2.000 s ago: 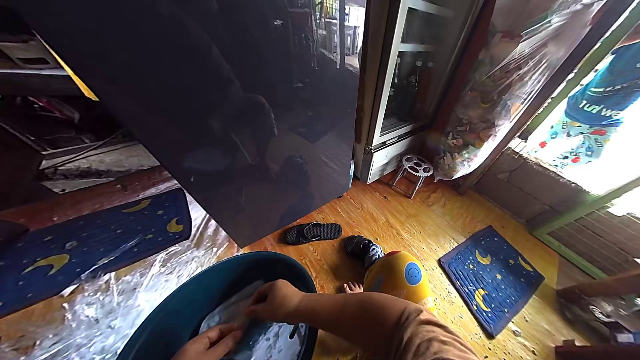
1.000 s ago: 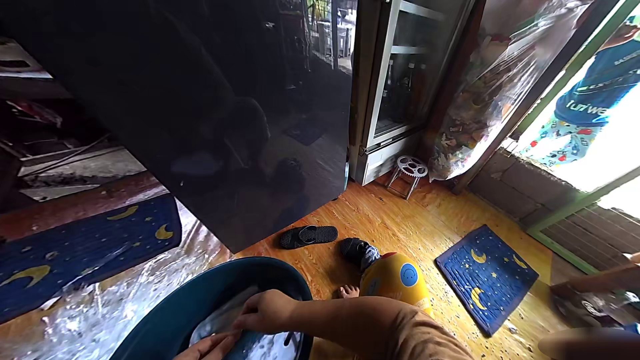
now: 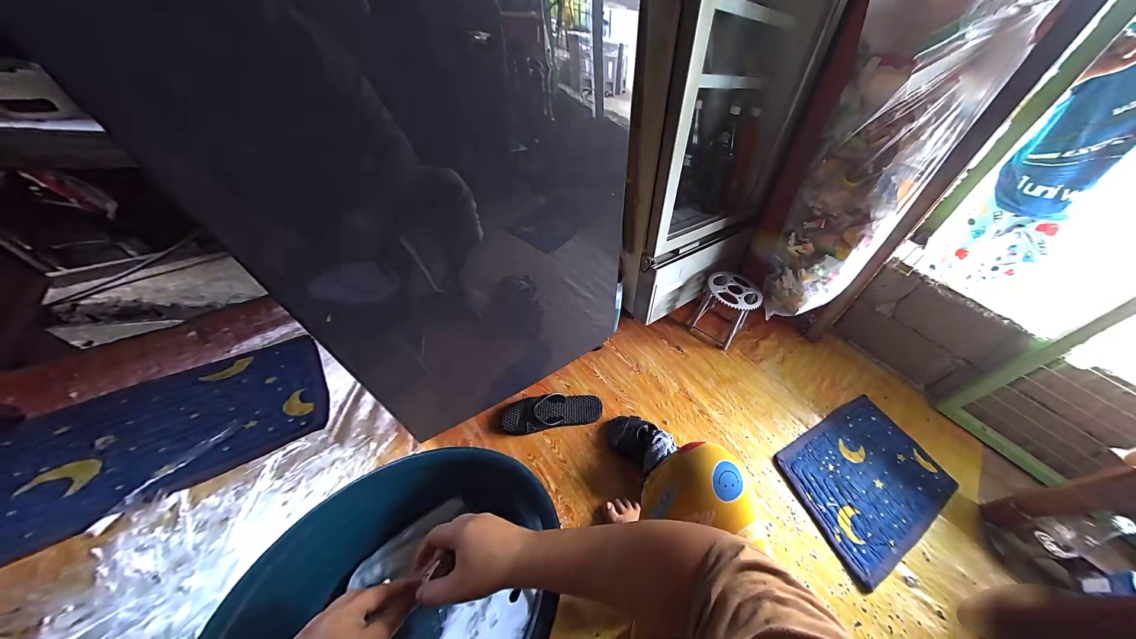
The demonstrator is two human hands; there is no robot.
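A dark teal plastic tub point(image 3: 302, 559) stands at the bottom of the head view, with pale wet material and whitish foam or water point(image 3: 488, 617) inside. Over its opening, my right hand point(image 3: 475, 559) pinches a small dark item that is too hidden to name. Close against it, fingers touching the same spot, is my left hand point(image 3: 359, 612); whether it grips the item too is unclear. My right forearm crosses the tub's right rim.
Black slippers point(image 3: 550, 413), a bare foot and a yellow rounded object point(image 3: 701, 488) are right of the tub. Beyond are a dark glossy panel point(image 3: 399, 222), a small metal stool point(image 3: 732, 297) and a blue moon-patterned mat point(image 3: 870, 493). A person point(image 3: 1065, 151) stands outside, upper right.
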